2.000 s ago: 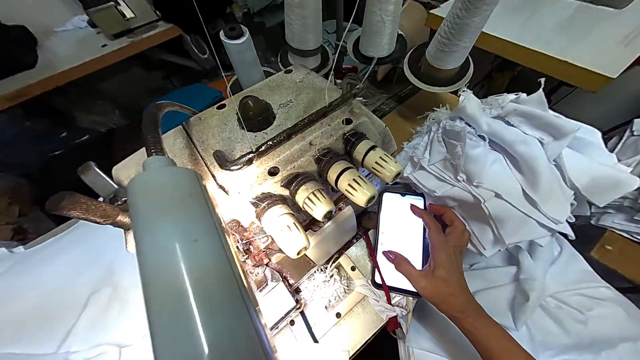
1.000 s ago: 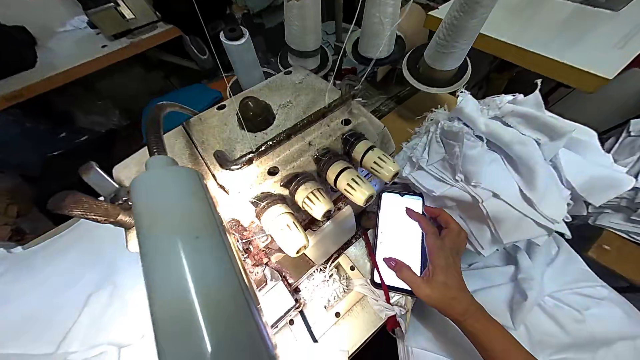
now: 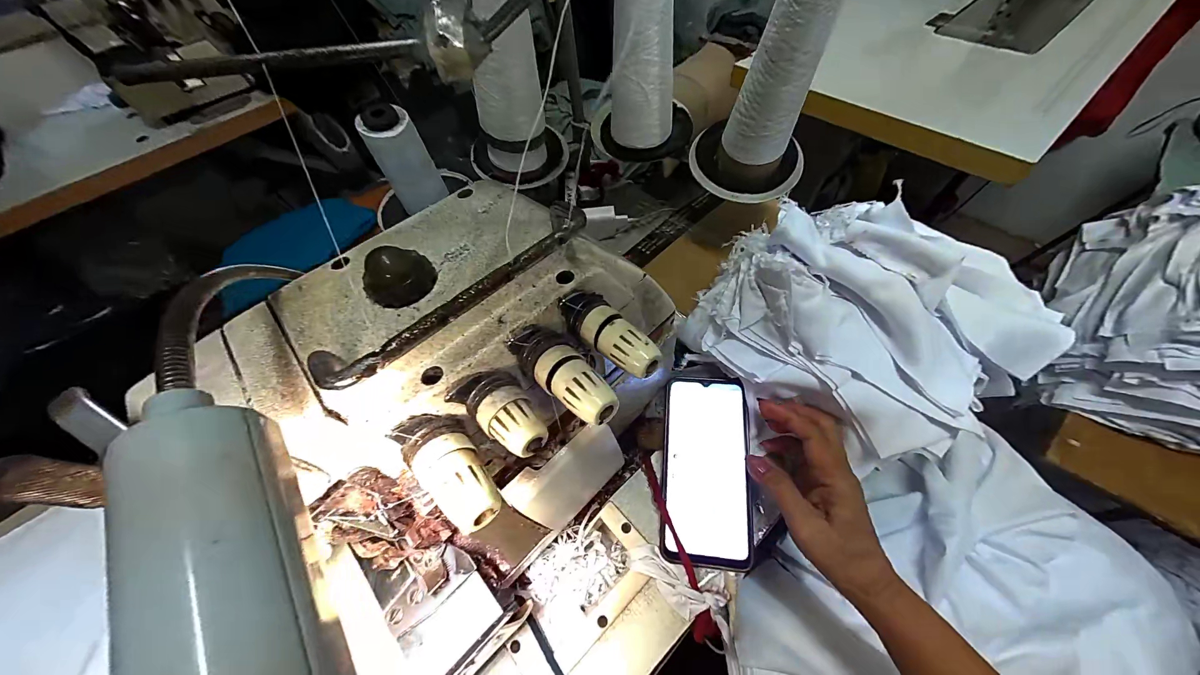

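Observation:
My right hand (image 3: 825,497) is beside the right edge of a smartphone (image 3: 707,473), its thumb and fingers bent and apart; whether a fingertip touches the edge I cannot tell. The phone, its screen lit white, stands tilted against the right side of an overlock sewing machine (image 3: 469,244). A red cord (image 3: 667,502) crosses the phone's lower left edge. Several cream tension knobs (image 3: 577,382) line the machine's front, and white thread scraps (image 3: 574,567) lie below them. My left hand is out of view.
A grey lamp housing (image 3: 202,544) stands at the left. Cut white fabric pieces (image 3: 844,319) are heaped right of the machine, with another stack (image 3: 1134,319) at the far right. Thread cones (image 3: 778,84) rise behind. A white table (image 3: 947,94) is at the back right.
My right thumb and fingers have moved off the phone's screen to its right edge. The phone stays against the machine.

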